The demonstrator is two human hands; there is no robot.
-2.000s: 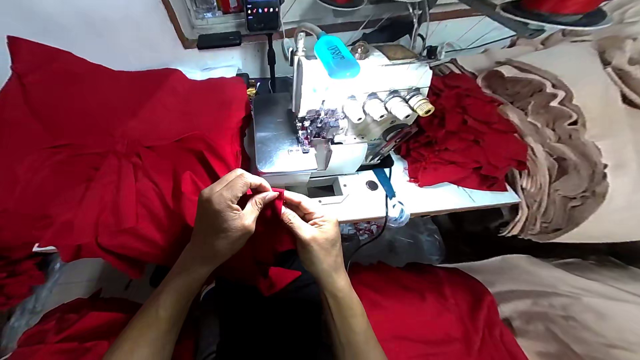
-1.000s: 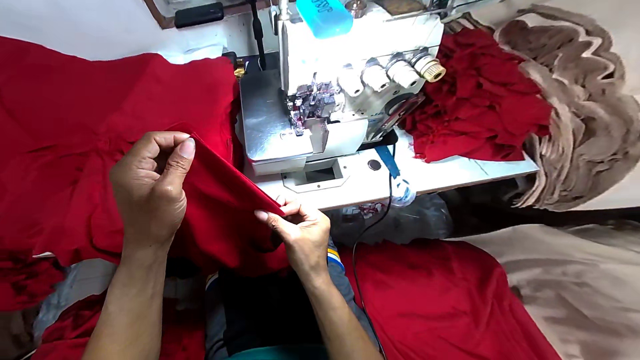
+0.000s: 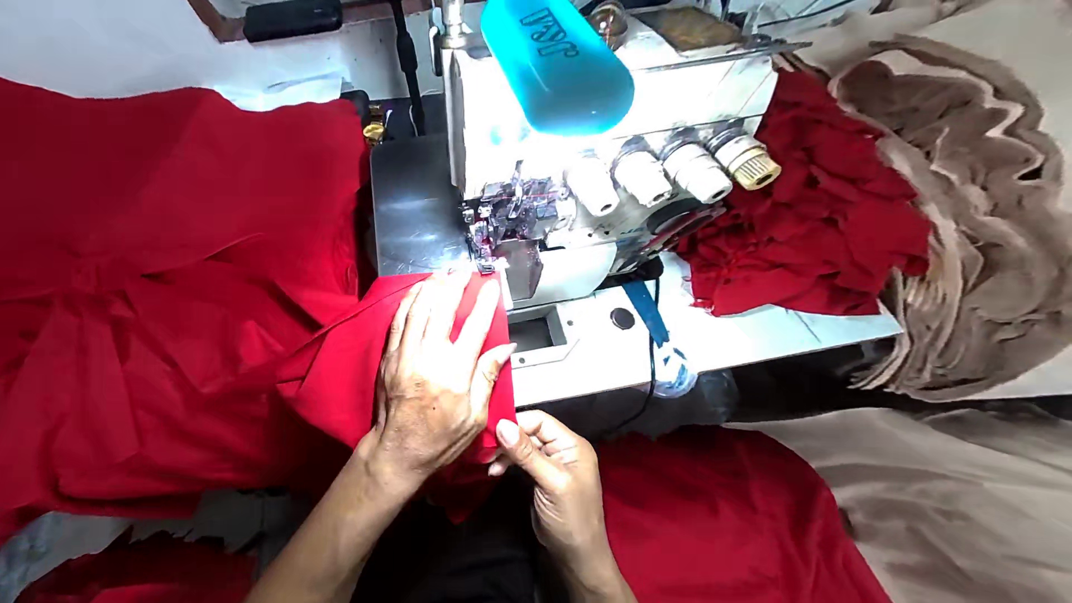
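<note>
My left hand lies flat on a piece of red fabric, its fingertips close below the presser foot of a white overlock sewing machine. The fabric's top edge reaches the foot at the front of the metal work plate. Lower right, my right hand pinches the fabric's right edge between thumb and fingers. To the left, the piece meets a larger spread of red fabric.
Crumpled red pieces lie right of the machine, beside stacked brown fabric. A blue translucent object rests on the machine's top. More red fabric lies at lower right. A dark cable hangs near the table edge.
A second ago both hands held a stretched red edge in front of the machine. The fabric is now up at the presser foot, and my left hand has gone from pinching to lying flat. The view is closer.
</note>
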